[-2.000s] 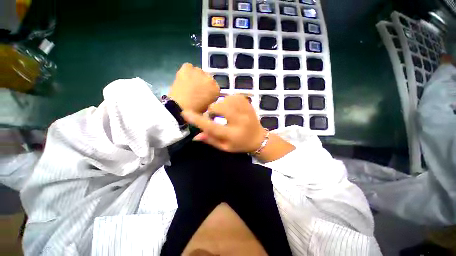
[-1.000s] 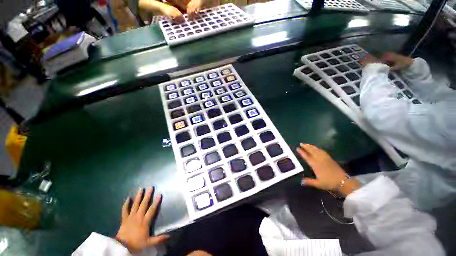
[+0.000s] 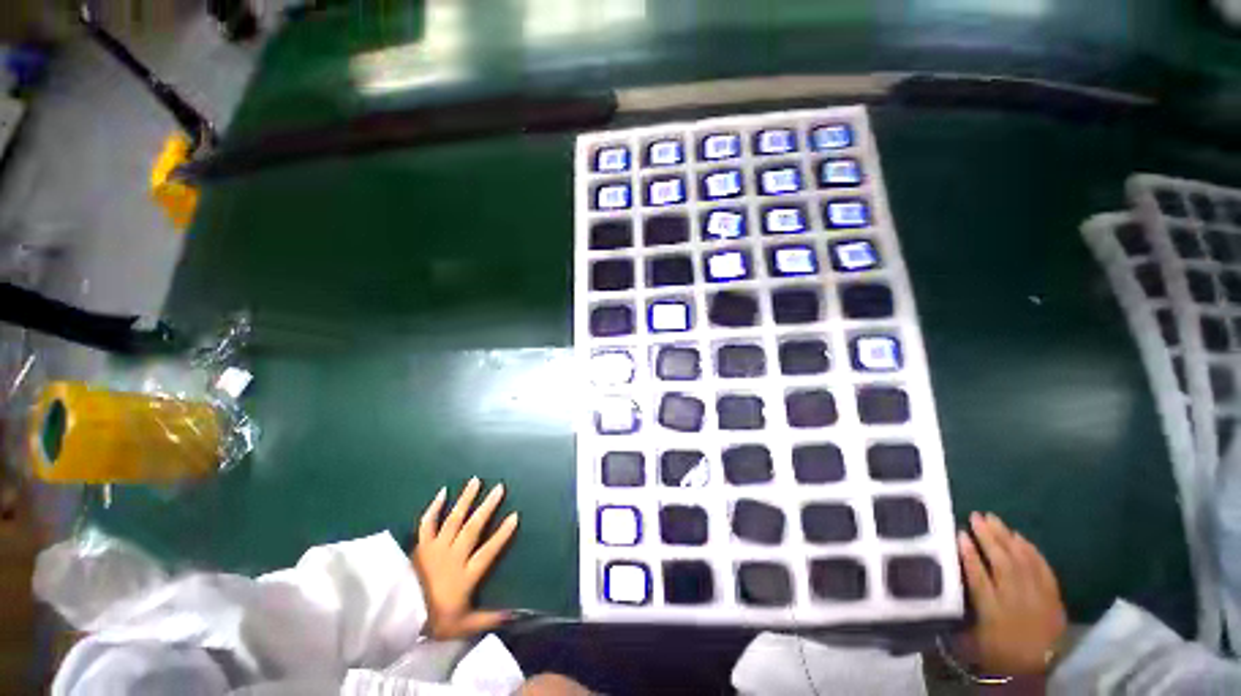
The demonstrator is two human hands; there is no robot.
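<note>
A long white pocket tray (image 3: 751, 612) lies on the dark-green bench in front of me. Black rounded-square units sit in its pockets. The far rows hold many lit screens. Two units at the near left, such as this lit display (image 3: 626, 583), show white; most near units are dark. My left hand (image 3: 463, 558) lies on the bench left of the tray, fingers spread, holding nothing. My right hand (image 3: 1010, 592) is at the tray's near right corner, fingers together; whether it touches the rim is unclear.
A yellow roll (image 3: 129, 432) and crumpled clear plastic (image 3: 234, 428) lie at the left. Other white trays (image 3: 1157, 340) overlap at the right. A dark strip (image 3: 408, 150) crosses the bench behind my tray. A yellow object (image 3: 174, 180) stands at the far left.
My hands were together over the near left of the tray, then parted to either side. The view has turned, so the tray now looks straighter. Near-left screens are now lit white.
</note>
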